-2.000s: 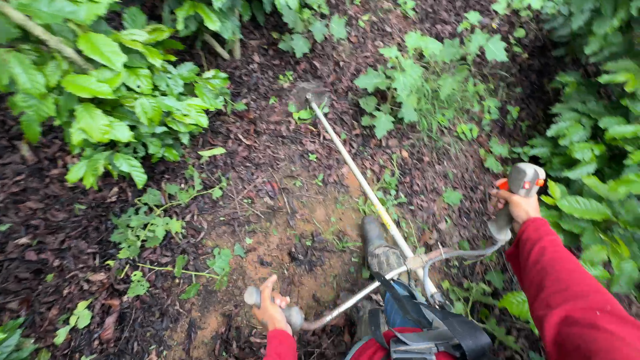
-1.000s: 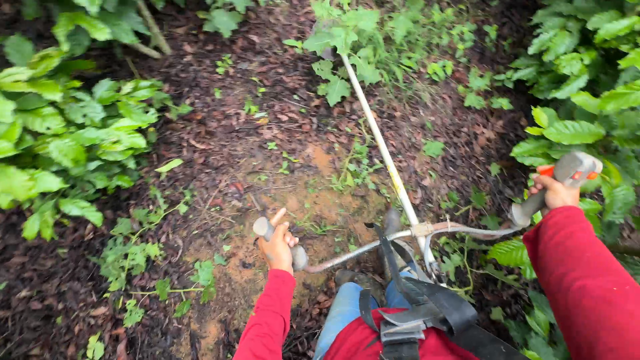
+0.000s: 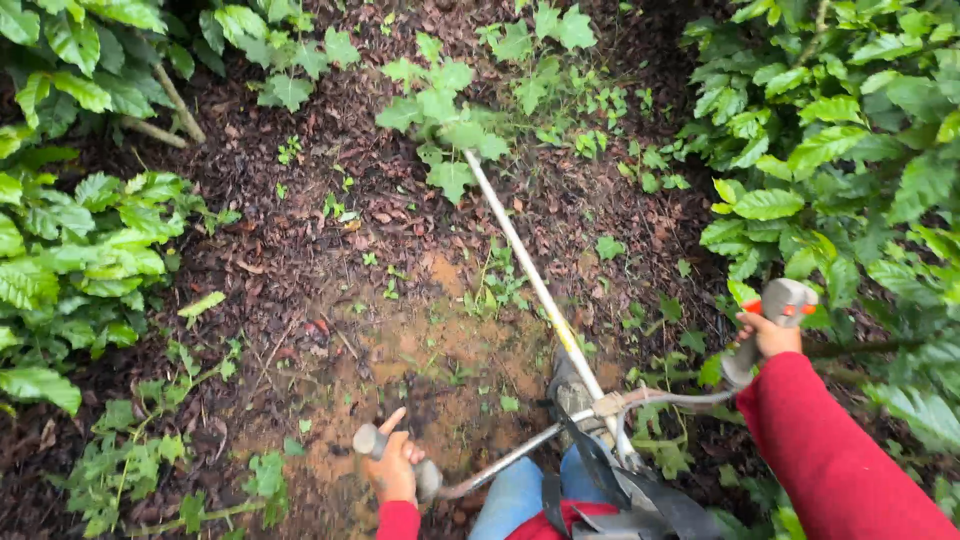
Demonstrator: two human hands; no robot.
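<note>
A brush cutter's long pale shaft runs up and away from my waist, and its far end is hidden among the leaves of a broad-leaved weed. My left hand is wrapped around the grey left grip of the handlebar, its index finger stretched out. On the right, my right hand holds the grey throttle grip with orange controls. The handlebar crosses the shaft at a clamp. A black harness strap lies across my front.
Leafy shrubs stand close on the right, and more shrubs on the left, with bare stems. Leaf litter and bare soil lie between them. A low vine grows at lower left. My boot is beneath the shaft.
The shaft's far end was over leaf litter near the weeds two seconds ago; now it is in among broad leaves. Both hands stay on the grips. The view has shifted.
</note>
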